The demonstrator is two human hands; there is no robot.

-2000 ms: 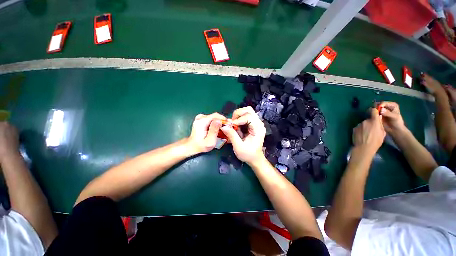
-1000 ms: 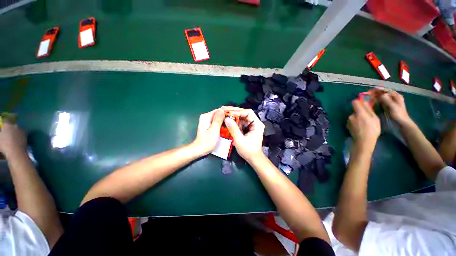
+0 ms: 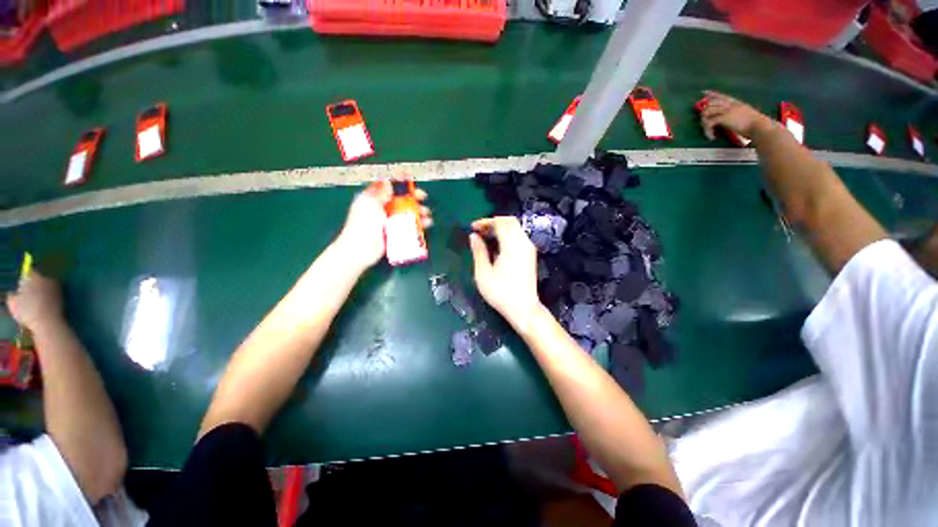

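My left hand (image 3: 364,229) holds an orange-red housing (image 3: 405,224) upright, with its dark patch at the top and white label on the lower part. My right hand (image 3: 504,270) is at the left edge of the heap of black parts (image 3: 607,242), fingers curled. Something dark shows between its thumb and fingers; I cannot tell whether it is held. Loose greyish parts (image 3: 463,347) lie left of the heap, below my right hand.
Housings (image 3: 351,131) are spaced along the green strip behind the pale strip (image 3: 257,181). A grey post (image 3: 617,82) slants up behind the heap. A red tray (image 3: 406,18) is beyond. A neighbour's arm (image 3: 813,190) reaches over the strip at right; another neighbour's hand (image 3: 37,301) is at left.
My hands have parted. My left hand has moved up and left with the housing; my right hand stays near the heap. The right neighbour's arm now reaches to the far strip.
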